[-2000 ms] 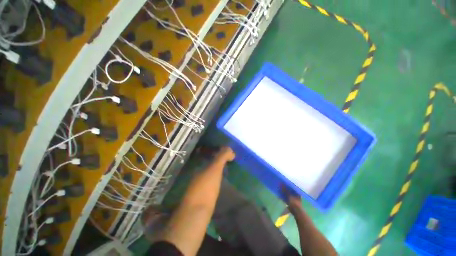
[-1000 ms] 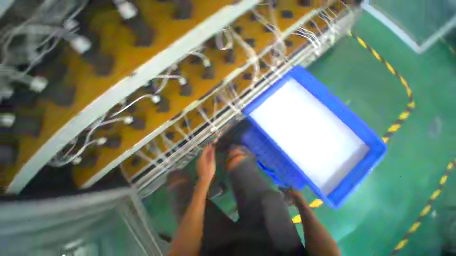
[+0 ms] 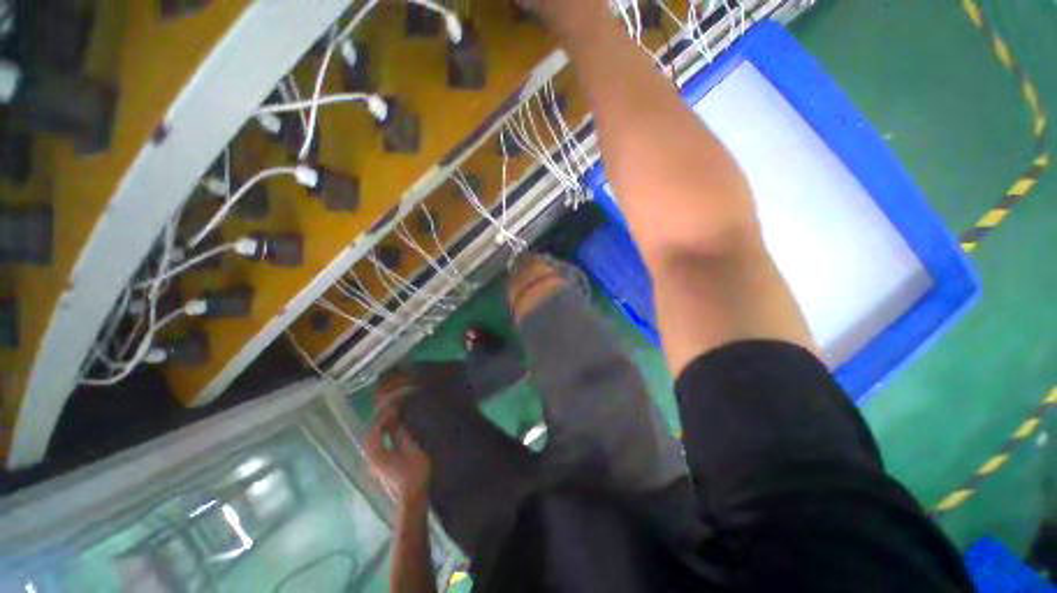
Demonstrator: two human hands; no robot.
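Black power adapters (image 3: 336, 189) stand in rows on the yellow-orange rack board, with white cables (image 3: 278, 174) plugged into several of them. My right arm reaches up across the crate to the rack. My right hand (image 3: 566, 14) is at the top edge of the picture, mostly cut off, so its fingers and anything in them cannot be made out. My left hand (image 3: 400, 454) is low at the left of my knee, fingers apart, with nothing visible in it. A blue crate (image 3: 887, 191) with a flat white bottom (image 3: 811, 220) stands at the right, partly hidden by my right arm.
A pale-framed clear door (image 3: 197, 521) is at the lower left. White cables (image 3: 545, 145) hang from the lower shelf edge. Another blue shape (image 3: 614, 272) is under the crate. Striped tape (image 3: 1006, 206) marks the green floor. Part of a blue crate (image 3: 1006, 570) shows at the lower right.
My right hand has left the crate's near side and moved up to the rack. My left hand has gone from the crate's side to beside my knee. The view has turned and shifted.
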